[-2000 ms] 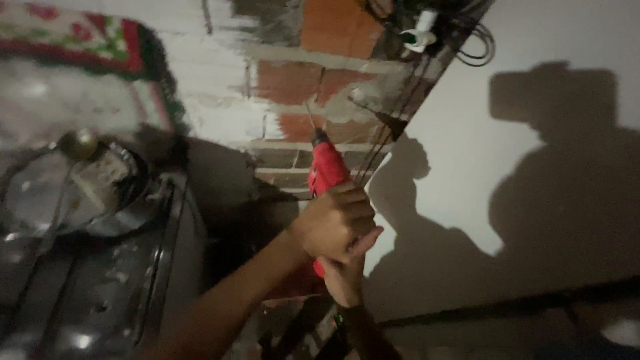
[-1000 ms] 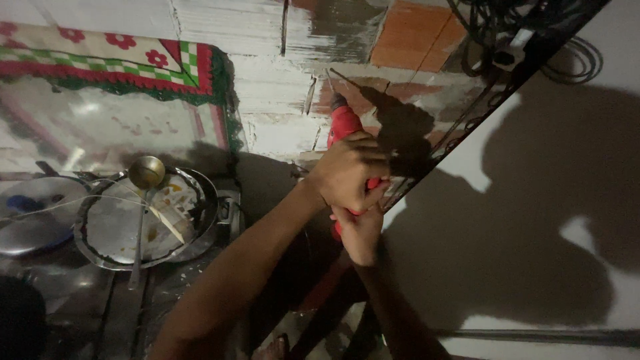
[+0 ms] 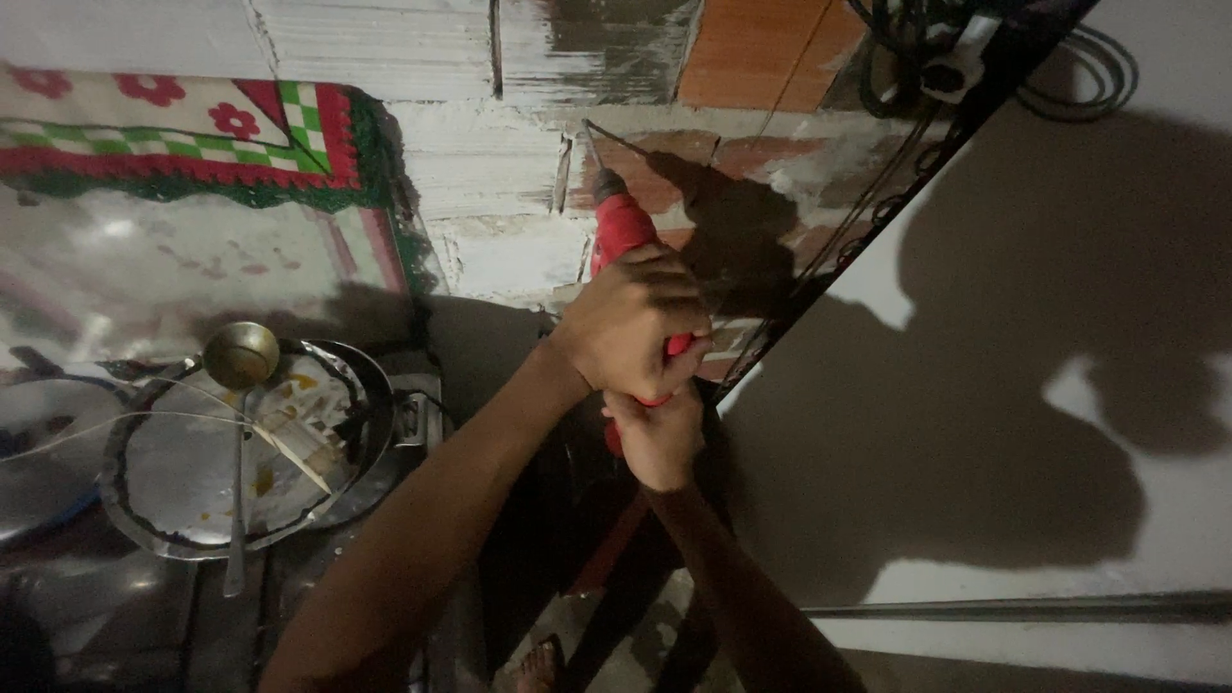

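Observation:
A red power drill [image 3: 621, 226] points up at the partly whitewashed brick wall [image 3: 481, 154], its thin bit ending at or very near a mortar joint. My left hand [image 3: 635, 318] is wrapped over the top of the drill body. Below it my right hand [image 3: 657, 433] closes around the drill's handle, the two hands touching. Most of the handle is hidden by my fingers. The drill's shadow falls on the bricks to the right of the bit.
On the stove at left lie a round metal pan [image 3: 144, 520], a ladle [image 3: 241, 356] and another lid [image 3: 48, 414]. A flowered cloth edge [image 3: 366, 144] is by the wall. Coiled cables [image 3: 1083, 77] and a white plug [image 3: 953, 72] hang upper right, beside a pale panel [image 3: 1174, 520].
The view has shifted since two seconds ago, showing more of the stove. Both hands keep the same hold on the drill, and its bit remains at the wall.

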